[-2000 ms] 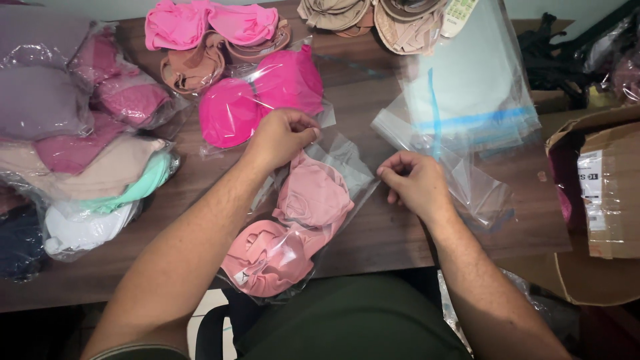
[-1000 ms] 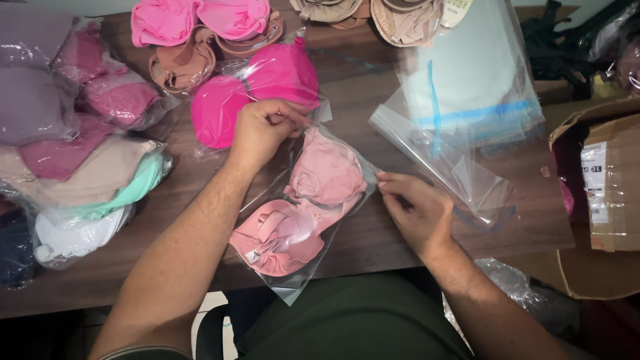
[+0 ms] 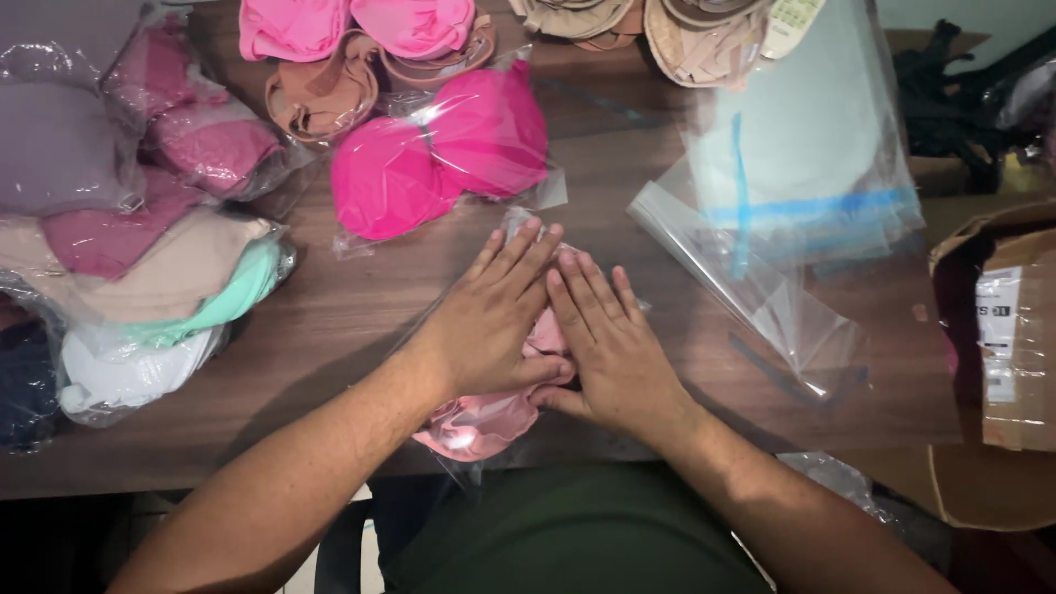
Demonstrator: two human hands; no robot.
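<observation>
A light pink bra (image 3: 483, 425) in a clear plastic bag lies near the table's front edge, its upper part mostly hidden under both hands. My left hand (image 3: 495, 318) rests flat on the bagged bra, fingers pointing up and slightly spread. Beside it my right hand (image 3: 615, 351) presses flat on the bag's right part, thumb close to the left thumb. Neither hand grips anything. Just above the fingertips lies a bagged hot pink bra (image 3: 491, 136). To the right, an empty clear plastic bag (image 3: 742, 285) sits by a stack of clear bags with blue strips (image 3: 792, 148).
Bagged bras in mauve, beige and mint (image 3: 165, 272) are piled at the left. Unbagged pink bras (image 3: 412, 25), a brown bra (image 3: 322, 95) and beige bras (image 3: 701, 49) lie along the back. An open cardboard box (image 3: 1023, 355) stands at the right edge of the wooden table (image 3: 330, 330).
Both hands have come from the upper edges of the bag around the light pink bra to lie flat over it. The right hand has let go of the bag's edge.
</observation>
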